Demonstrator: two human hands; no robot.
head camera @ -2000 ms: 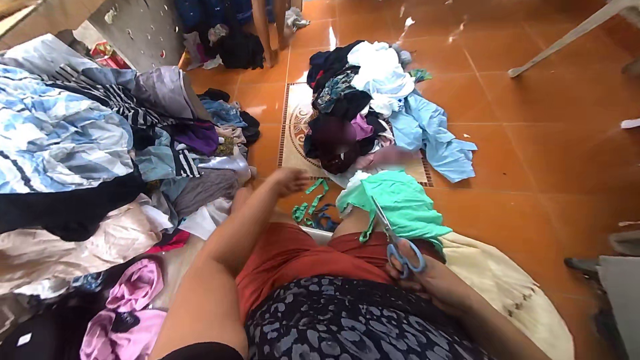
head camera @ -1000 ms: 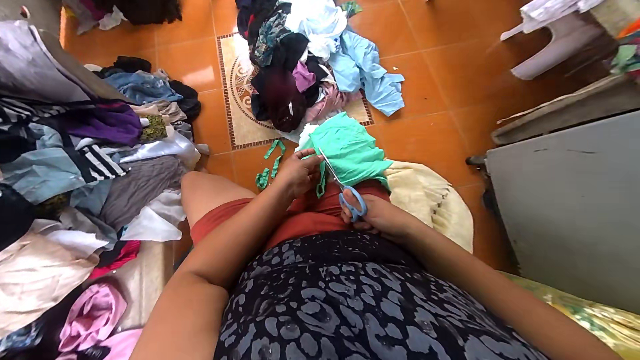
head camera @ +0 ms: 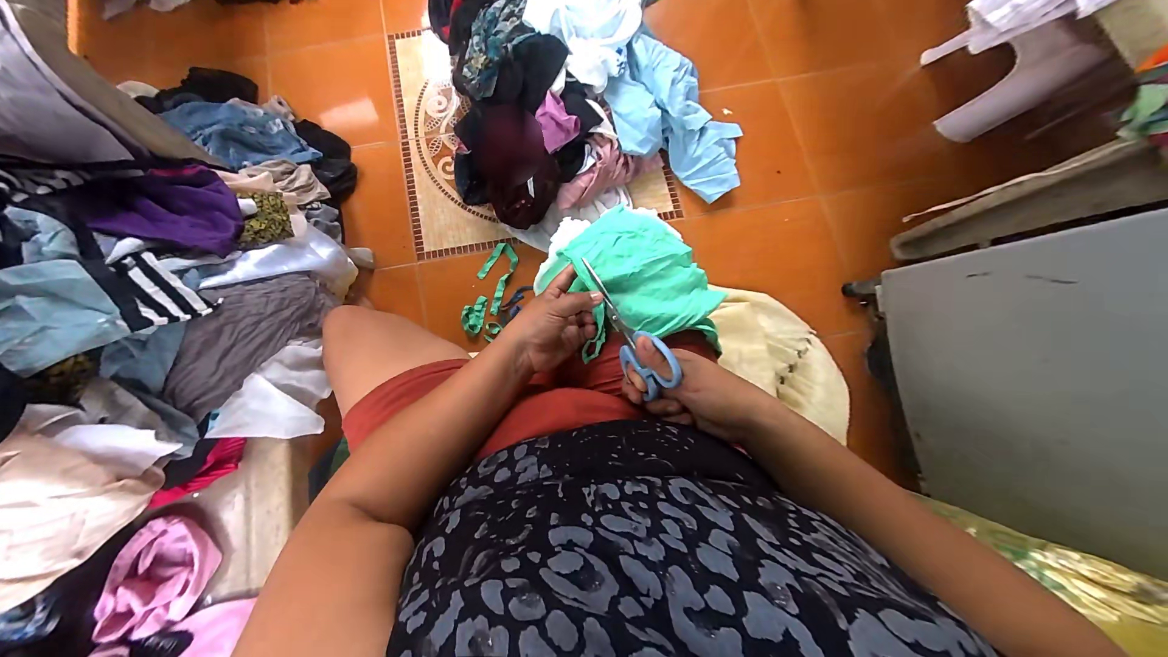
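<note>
Light blue-handled scissors (head camera: 650, 367) are in my right hand (head camera: 689, 388), their blades pointing up and left along the edge of a green cloth (head camera: 639, 274). The cloth lies over my lap, on the right, with white fabric behind it. My left hand (head camera: 561, 324) pinches the cloth's left edge beside the blades, and a narrow green strip hangs below its fingers. Cut green strips (head camera: 499, 283) lie on the tiled floor left of the cloth. How far the blades are parted is hard to tell.
A heap of mixed clothes (head camera: 511, 155) lies ahead on a patterned tile panel. More garments (head camera: 246, 328) are piled along the left. A cream cloth (head camera: 776, 356) is by my right thigh. To the right stand a grey panel (head camera: 1031, 365) and part of a pale plastic chair (head camera: 1022, 87).
My left hand, away from the cloth two seconds ago, has come to its edge beside the scissors. The view has swung to the right.
</note>
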